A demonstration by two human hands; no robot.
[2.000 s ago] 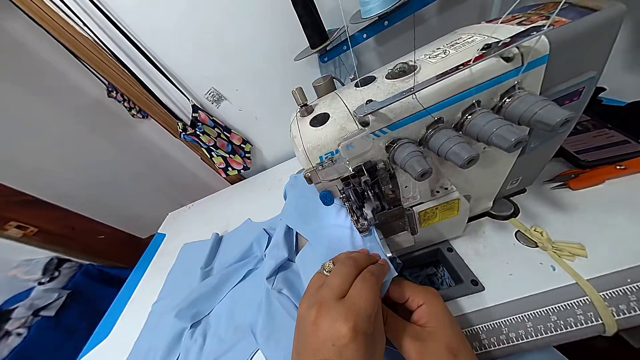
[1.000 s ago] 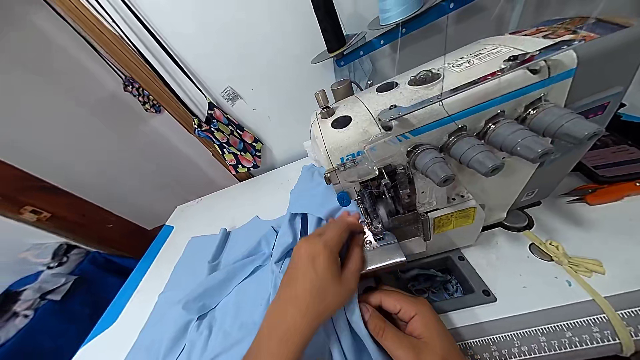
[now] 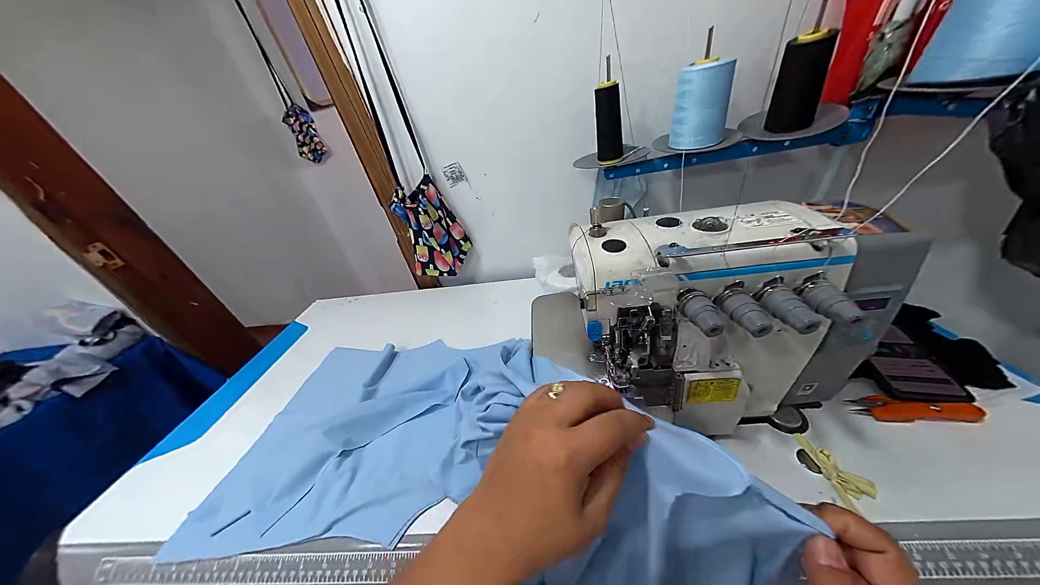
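Light blue fabric (image 3: 390, 414) lies rumpled on the white table left of the white overlock sewing machine (image 3: 715, 276) and drapes over the front edge. My left hand (image 3: 561, 463), with a ring on one finger, pinches the fabric's edge just in front of the presser foot area (image 3: 621, 374). Farther right and lower, my right hand (image 3: 853, 548) grips the same edge between thumb and fingers, so the edge runs stretched between both hands. Part of my right hand is cut off by the frame's bottom.
Thread cones (image 3: 703, 101) stand on a blue rack behind. Orange-handled snips (image 3: 926, 410) and a phone (image 3: 914, 366) lie at the right, with a yellowish tied strip (image 3: 837, 475) nearer. A measuring tape (image 3: 325, 566) runs along the front edge. Blue cloth (image 3: 106, 455) hangs at left.
My right hand has moved right, drawing the fabric edge out from my left hand. The fabric now spreads between them in front of the machine. The view has shifted, showing more of the thread rack.
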